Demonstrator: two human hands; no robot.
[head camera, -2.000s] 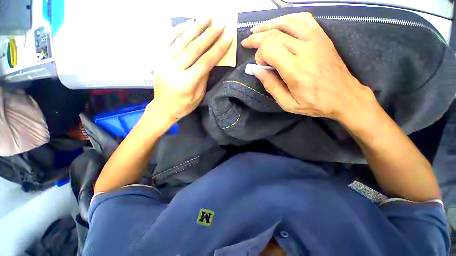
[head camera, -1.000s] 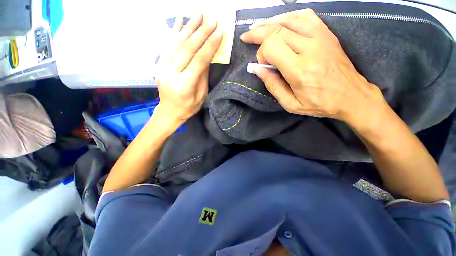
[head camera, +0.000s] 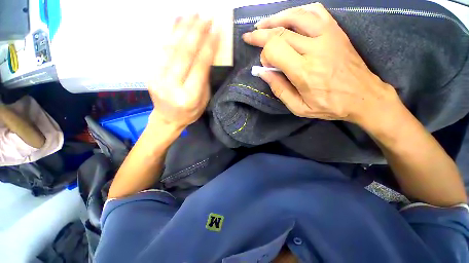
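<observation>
A charcoal-grey garment piece (head camera: 391, 67) lies across the table, with a silvery zipper (head camera: 383, 10) along its far edge and a rolled fold with yellow topstitching in front. My left hand (head camera: 182, 72), blurred, lies flat with its fingers on a tan card pattern (head camera: 224, 41) at the garment's left end. My right hand (head camera: 313, 67) rests on the cloth right of the card. It pinches a small white chalk (head camera: 264, 70) between thumb and fingers. Its index fingertip touches the cloth just below the zipper.
The white table (head camera: 108, 51) extends left, with a switch panel (head camera: 41, 46) and a yellow looped handle (head camera: 13, 57) at far left. A blue bin (head camera: 128, 125) and dark cloth (head camera: 190, 154) are below the table edge. Another person's arm (head camera: 21, 126) shows at left.
The card and my left hand have shifted slightly left. My right hand has moved slightly up and left with the chalk. The other person's forearm has come into view at left.
</observation>
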